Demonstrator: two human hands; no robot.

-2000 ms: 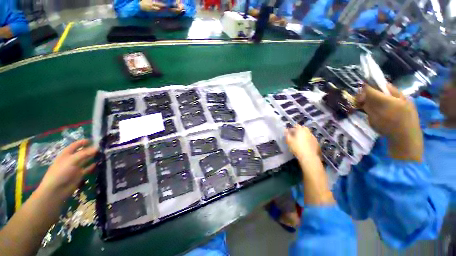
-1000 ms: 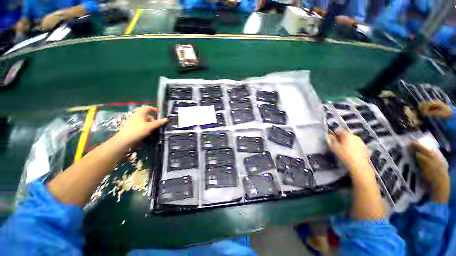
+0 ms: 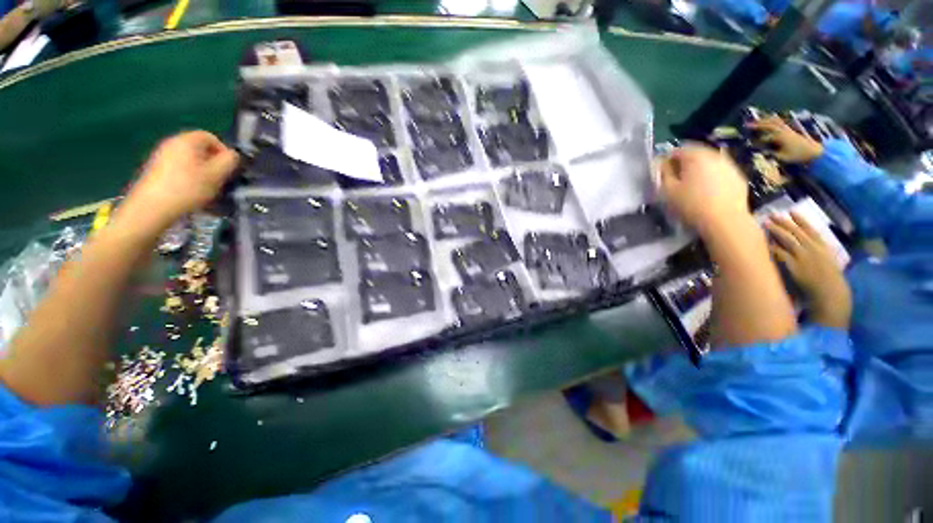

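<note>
The large whitish blister tray (image 3: 409,337) with a dark edge beneath is tilted and raised in front of me. Black phone housings (image 3: 295,264) lie in its compartments. A white paper slip (image 3: 329,145) lies slanted on the upper left housings. My left hand (image 3: 189,174) grips the tray's left edge, fingers curled. My right hand (image 3: 704,186) grips the tray's right edge; it is blurred and its fingertips are partly hidden.
Small loose parts (image 3: 135,383) lie in piles left of the tray. A clear plastic bag (image 3: 41,271) is at the far left. A phone assembly (image 3: 274,55) is behind the tray. Another person's hands (image 3: 808,250) work at the right, near a dark post (image 3: 739,87).
The tray has risen and tilted, held between both my hands. The white slip has turned slantwise. The tray's back edge now covers part of the phone assembly.
</note>
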